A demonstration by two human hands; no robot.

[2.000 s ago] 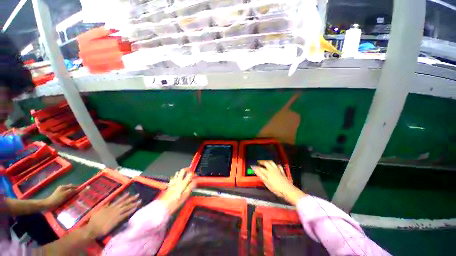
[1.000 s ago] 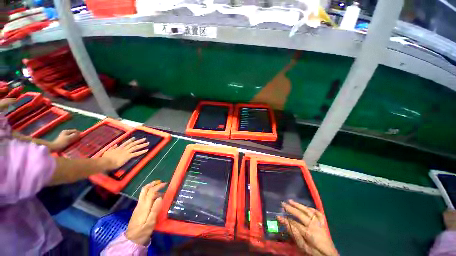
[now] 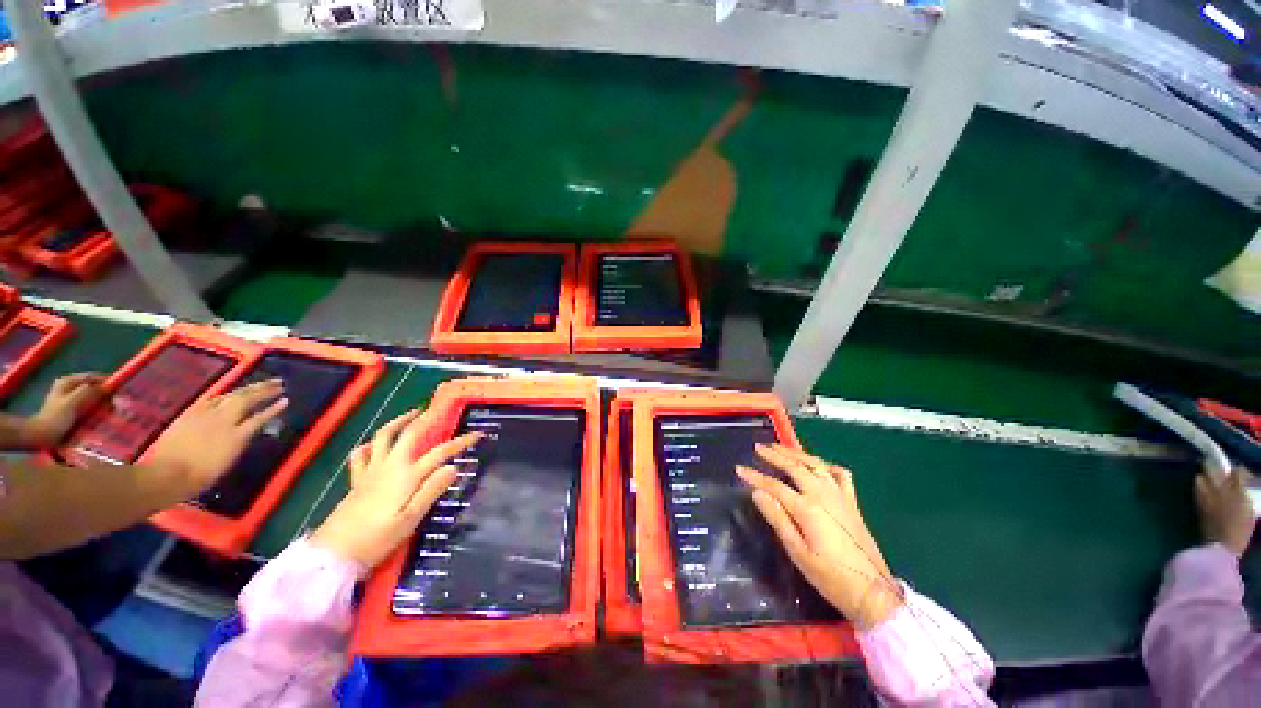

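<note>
Two tablets in orange-red frames lie side by side on the bench in front of me. The left tablet [image 3: 519, 519] and the right tablet [image 3: 712, 553] both show a dark screen with a list of small text. My left hand [image 3: 394, 484] is at the left tablet, a finger over its upper left screen. My right hand [image 3: 819, 523] has its fingers over the right tablet's upper right screen. Both hands are spread and hold nothing. Part of another orange-red frame [image 3: 620, 526] shows between the two, its rest hidden under the right one.
Two framed tablets [image 3: 512, 297] stand behind the pale edge strip. At left, a neighbour's hands touch two framed tablets [image 3: 277, 429]. At right, another person's hand [image 3: 1224, 505] holds a pale slab. Grey posts [image 3: 899, 208] rise left and right; a shelf [image 3: 622, 35] runs above.
The view has shifted down and right. My left hand has moved from the left frame's edge onto its screen. My right hand has moved up; the right screen's green block has given way to a list.
</note>
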